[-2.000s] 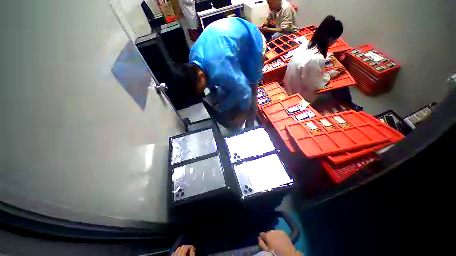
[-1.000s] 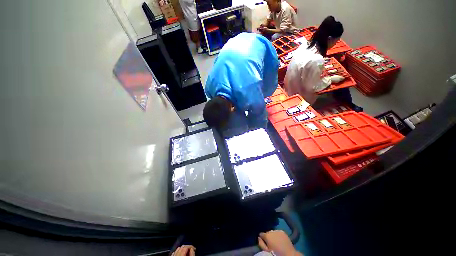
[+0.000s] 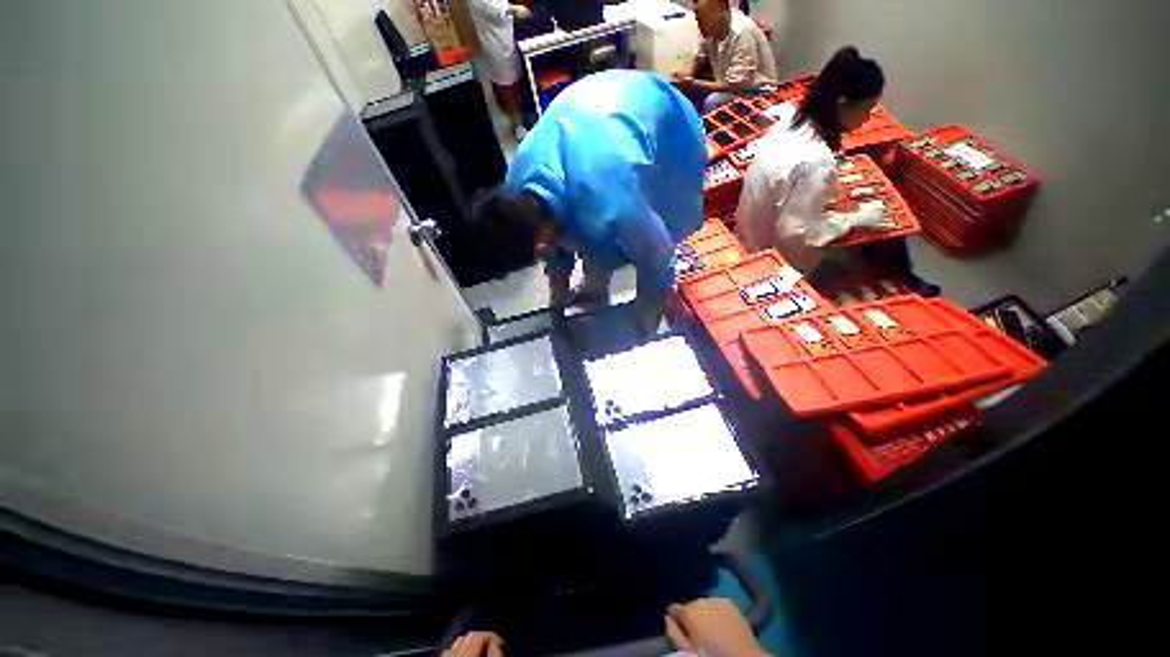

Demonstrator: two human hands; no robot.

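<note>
My right hand (image 3: 713, 628) is closed over the grey tube of the trolley handle (image 3: 760, 593) at the bottom of the view. My left hand (image 3: 476, 644) is at the handle's left side, mostly cut off by the lower edge, so its grip is hard to make out. In front of the handle stand two side-by-side stacks of black two-pocket trays (image 3: 580, 452). The top trays hold film-covered panels, grey on the left (image 3: 513, 457) and glaring white on the right (image 3: 680, 454), with small dark round marks near their corners. The trolley deck is hidden in shadow.
A person in a blue smock (image 3: 613, 152) bends over the stacks' far end. The door (image 3: 231, 321) stands close on the left. Red compartment trays (image 3: 885, 353) are piled on the right beside a person in white (image 3: 785, 193). Black stacks (image 3: 443, 167) stand behind the door; a dark edge (image 3: 1026, 475) crosses lower right.
The person in blue has shifted, head moving back to the left and arms reaching down behind the stacks. The whole view has shifted slightly. My hands and the black trays look unchanged.
</note>
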